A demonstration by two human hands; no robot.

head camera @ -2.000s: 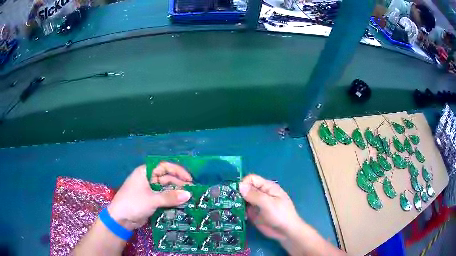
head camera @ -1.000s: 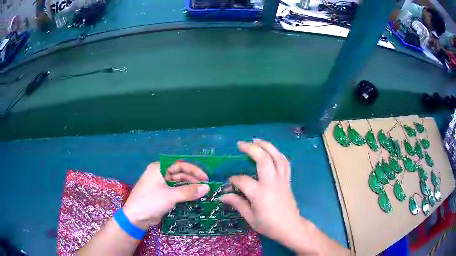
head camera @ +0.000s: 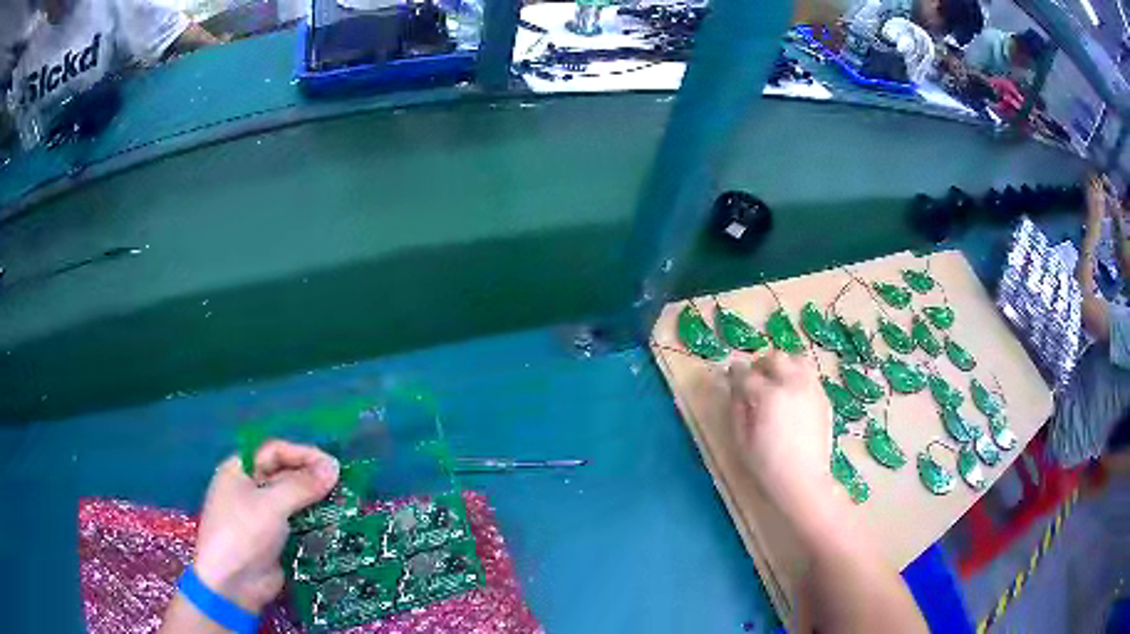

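Observation:
My left hand (head camera: 267,514), with a blue band at the wrist, holds the green PCB panel (head camera: 384,564) by its upper left part. The panel's upper part is an empty, blurred frame; boards with parts fill the lower rows. My right hand (head camera: 781,409) is over the left part of the cardboard sheet (head camera: 719,427), fingers pointing down. Its fingertips are blurred, so whether it holds a board is hidden. Several green half-moon circuit boards (head camera: 901,375) with thin wires lie on the sheet. A red-pink bubble bag (head camera: 136,557) lies under the panel.
A screwdriver (head camera: 521,464) lies right of the panel, its handle hidden. A black housing (head camera: 741,218) and more black housings (head camera: 991,204) sit on the green conveyor (head camera: 372,248). A green post (head camera: 675,161) rises beside the sheet. A blue tray (head camera: 384,74) and other people are beyond.
My right hand has left the panel and moved right onto the cardboard sheet. My left hand still holds the panel. The view has turned right, and the screwdriver now shows on the mat.

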